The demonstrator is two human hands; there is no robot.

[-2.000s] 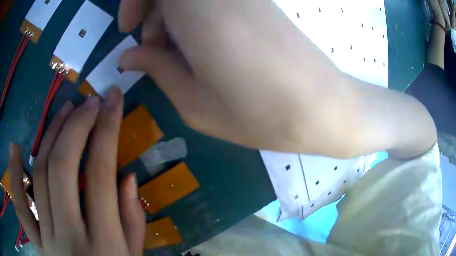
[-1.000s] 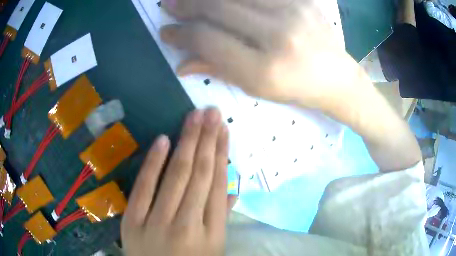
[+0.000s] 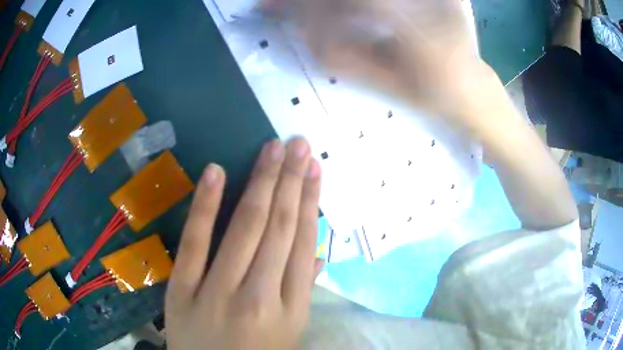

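A large white label sheet [image 3: 355, 157] with rows of small dark squares lies across the bench edge. My left hand [image 3: 253, 253] lies flat, fingers extended, its fingertips at the sheet's left edge; nothing is gripped in it. My right hand [image 3: 389, 48] is over the upper part of the sheet, blurred and partly cut off by the top edge. Whether it holds a label cannot be seen. Left of my hands, orange flexible circuits [image 3: 154, 191] with red lead wires [image 3: 99, 247] lie bare. White labels [image 3: 111, 60] cover the circuits at the upper left.
A translucent tape piece [image 3: 151, 142] is stuck on the dark green bench mat [image 3: 198, 89] between orange circuits. White connectors [image 3: 71, 279] sit at the wire ends. Another person's arm [image 3: 565, 82] shows at the upper right. Blue floor [image 3: 410, 273] shows below the sheet.
Over these two seconds, my hands have moved from the circuits to the label sheet. The third white-labelled circuit is uncovered. Since one second ago, my right hand has shifted slightly up on the sheet.
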